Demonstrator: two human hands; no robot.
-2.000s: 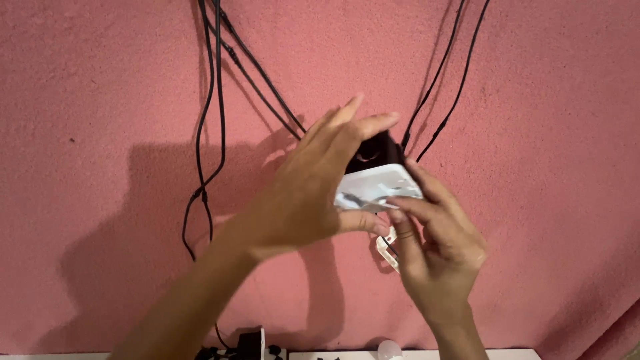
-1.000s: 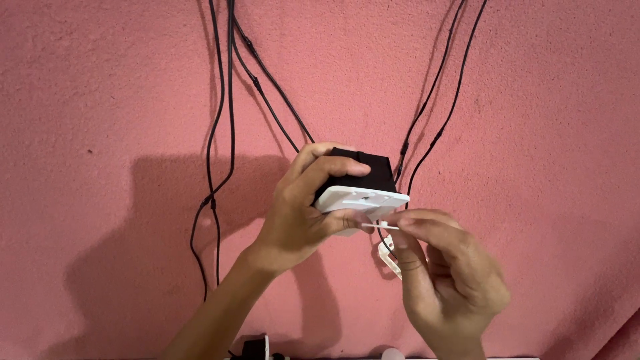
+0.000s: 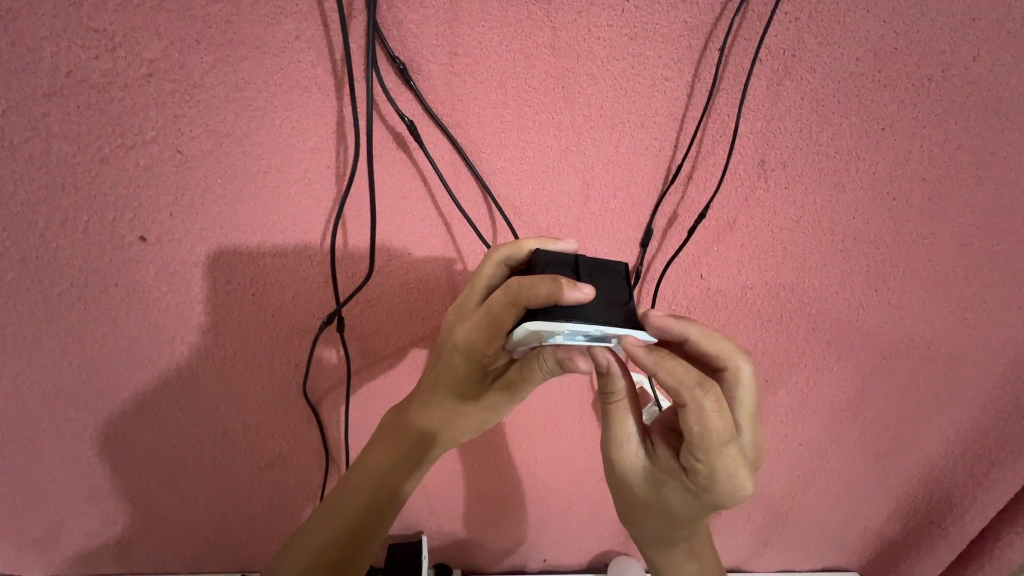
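A black box (image 3: 604,280) with a white plate (image 3: 572,334) on its lower side is in my left hand (image 3: 496,344), two fingers over the black part and the thumb under the plate. My right hand (image 3: 680,408) touches the plate's right end with thumb and index fingertips; whether a small part is pinched there cannot be told. Behind the right hand a small white plastic piece (image 3: 650,396) hangs by a thin black cable (image 3: 694,224). Black cables (image 3: 432,160) run down behind the left hand; where they end is hidden.
More black cables (image 3: 352,176) hang at the left against the pink textured wall (image 3: 840,264), two of them crossing. Along the bottom edge are a white ledge (image 3: 776,574), a black device with a white plate (image 3: 406,556) and a pale round object (image 3: 626,567).
A second ago my right hand held a thin white piece beside the plate; now its fingertips are against the plate. Since two seconds ago, the black box has been turned in my left hand.
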